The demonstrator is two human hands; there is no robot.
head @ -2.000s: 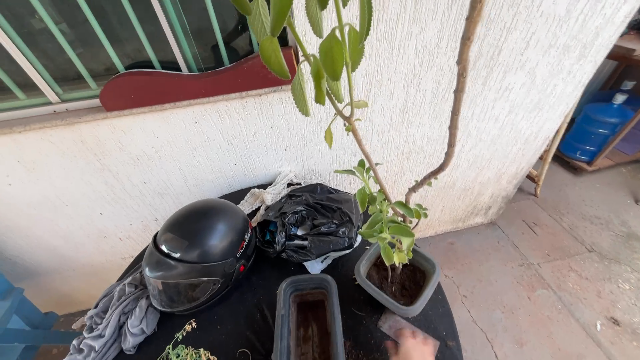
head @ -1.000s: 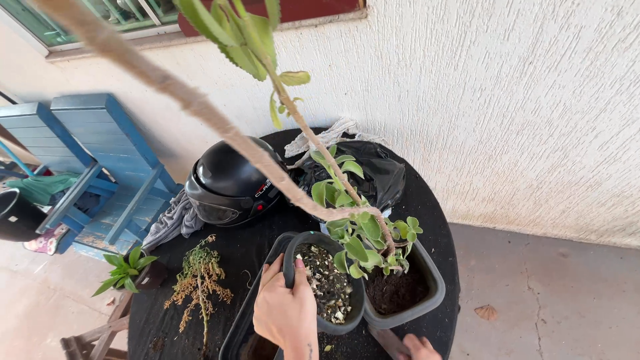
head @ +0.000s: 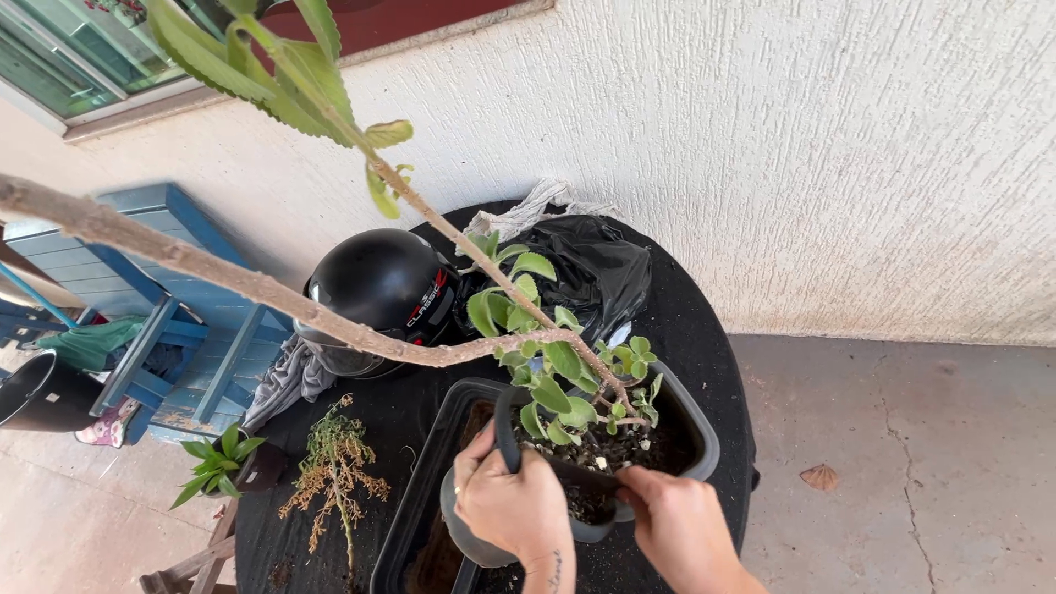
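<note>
My left hand (head: pixel 511 495) grips the rim of a round dark plastic pot (head: pixel 487 540) with soil mix in it. The pot is tilted against the near side of a grey square planter (head: pixel 704 425). In that planter stands a tall plant with green leaves (head: pixel 551 394) and long woody stems (head: pixel 313 312). My right hand (head: pixel 676 516) pinches the end of a dark flat piece (head: pixel 577 474) that lies across the soil of the round pot; its exact kind cannot be told. Under and left of the pot is a rectangular black planter (head: pixel 429 487).
On the round table with a black cloth (head: pixel 693 322) stand a black helmet (head: pixel 384 285), a black plastic bag (head: pixel 590 264), a grey cloth (head: pixel 293 379), a dried plant sprig (head: pixel 338 478) and a small potted plant (head: pixel 219 470). Blue wooden chairs (head: pixel 198 363) stand left, a textured wall (head: pixel 784 165) behind.
The round pot, upright in my left hand one second ago, is now tilted toward the grey planter. My right hand has moved to the pot's opening with the flat piece.
</note>
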